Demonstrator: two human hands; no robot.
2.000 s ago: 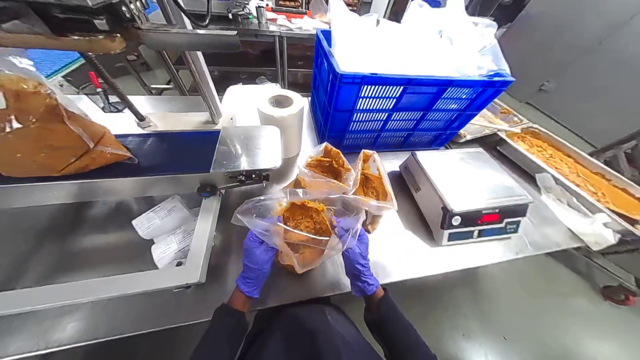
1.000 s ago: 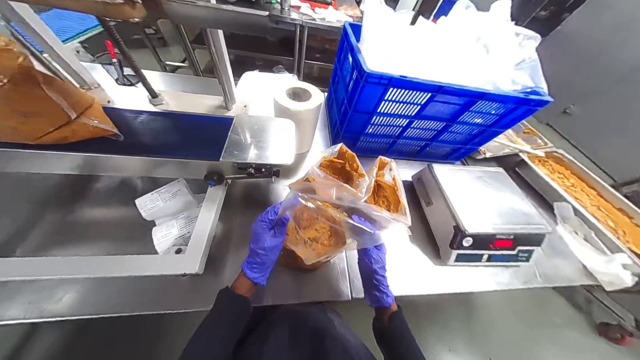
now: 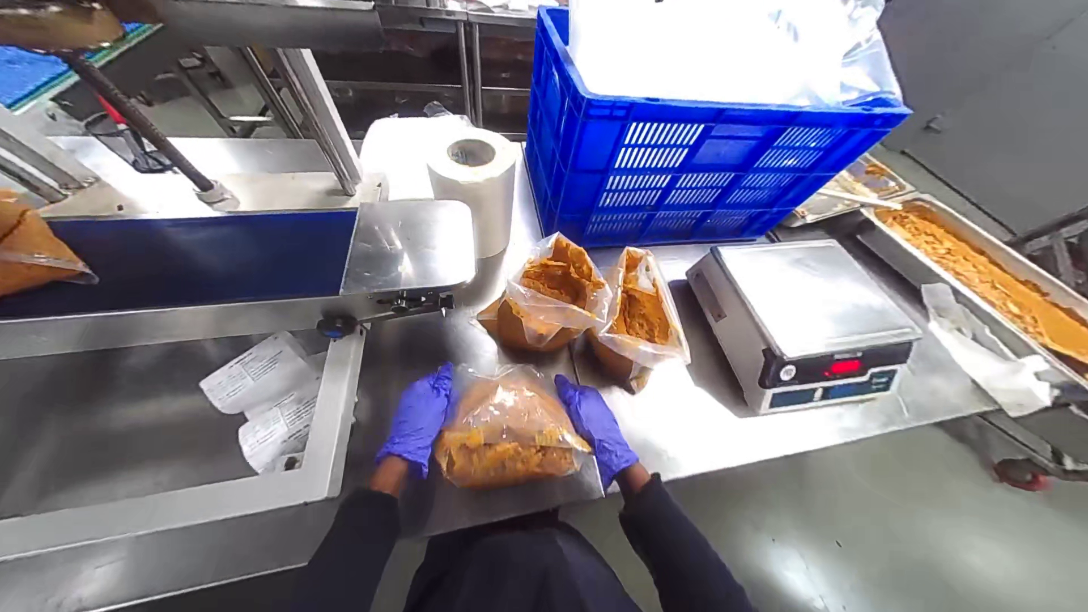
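A clear plastic bag of orange-brown food (image 3: 510, 433) lies on the steel table in front of me, its top folded toward the far side. My left hand (image 3: 421, 421), in a purple glove, touches its left side. At its right side is my right hand (image 3: 595, 425), also gloved, with the fingers along the plastic. Just beyond stand two filled bags with open mouths, one on the left (image 3: 548, 297) and one on the right (image 3: 639, 319). How firmly the hands press on the near bag is hard to see.
A digital scale (image 3: 816, 306) stands right of the bags, a blue plastic crate (image 3: 714, 170) of clear bags behind them. A paper roll (image 3: 476, 187) stands beside the conveyor belt (image 3: 204, 259), which carries another filled bag (image 3: 34, 246). Farther right is a metal tray of food (image 3: 1003, 280).
The near bag was upright with its mouth open two seconds ago; now it lies with its top folded over. Both hands have come down to its sides.
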